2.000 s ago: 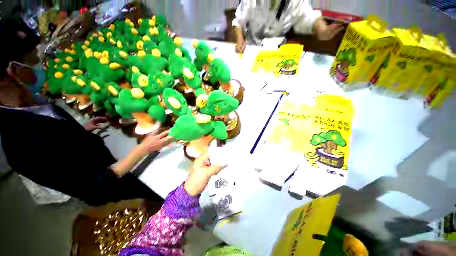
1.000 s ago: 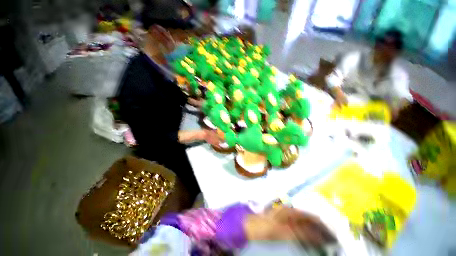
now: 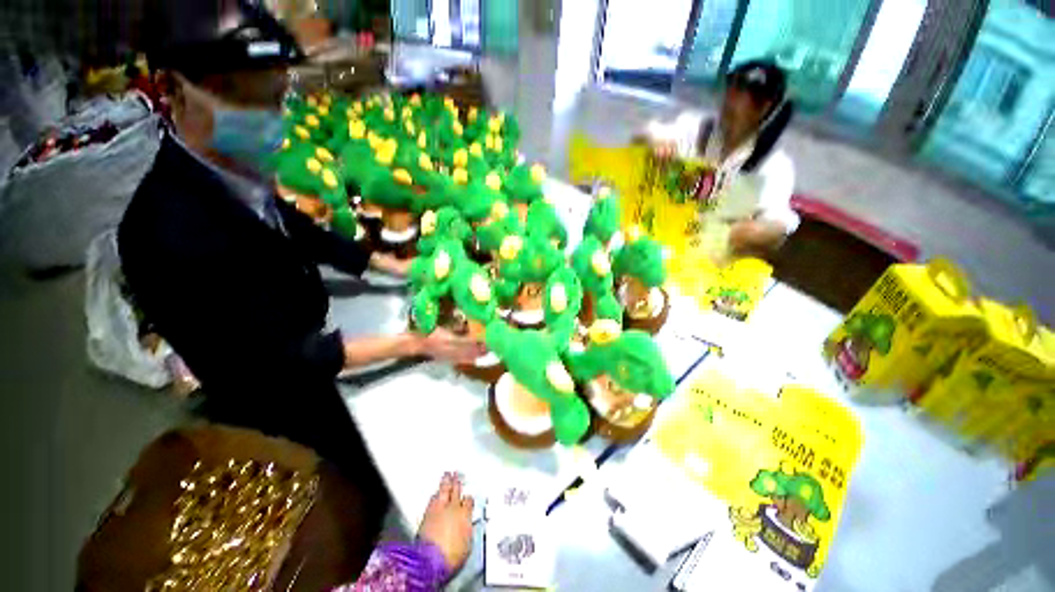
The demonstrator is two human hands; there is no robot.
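Note:
My left hand (image 3: 448, 523), in a purple sleeve, lies at the table's near edge with its fingers pointing away and nothing visible in it. Small white cards (image 3: 517, 544) with dark drawings lie just right of it. Plush plant toys (image 3: 526, 399) with green leaves, yellow round bits and brown pots stand beyond my hand, the nearest not touching it. Flat yellow box blanks (image 3: 796, 491) lie stacked to the right, printed with a tree. My right hand is not in view.
A brown carton of shiny gold pieces (image 3: 231, 520) is at lower left. A person in black (image 3: 243, 278) reaches among the plush toys. A person in white across the table handles a yellow box (image 3: 665, 197). Yellow handled boxes (image 3: 891, 324) stand at right.
My left hand has moved from beside the plush toys to the near edge by the cards. The partly open yellow box and my right hand at lower right have left the view.

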